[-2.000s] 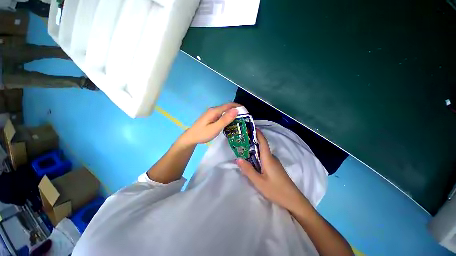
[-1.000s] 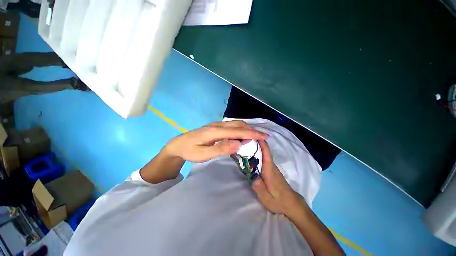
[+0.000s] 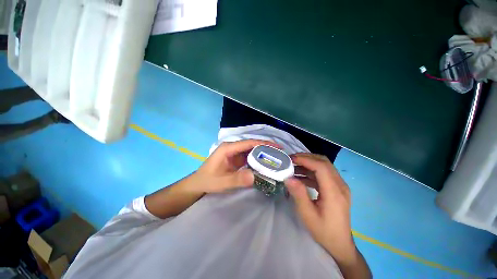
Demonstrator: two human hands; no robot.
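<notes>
A white device housing with a grey oval end and a small rectangular window faces up above my lap. Part of a green circuit board shows below its rim. My left hand grips the housing from the left, with fingers behind it and the thumb at the front. My right hand grips it from the right. The lower part of the device is hidden below the head and between my hands.
The green bench lies ahead. A white foam tray overhangs its left edge beside printed paper. At the right are a wired oval part, crumpled cream cloth, a metal rod and another foam tray.
The device has turned so its grey oval end with the window faces up. My left hand has moved from over its top to its side. The view has shifted right.
</notes>
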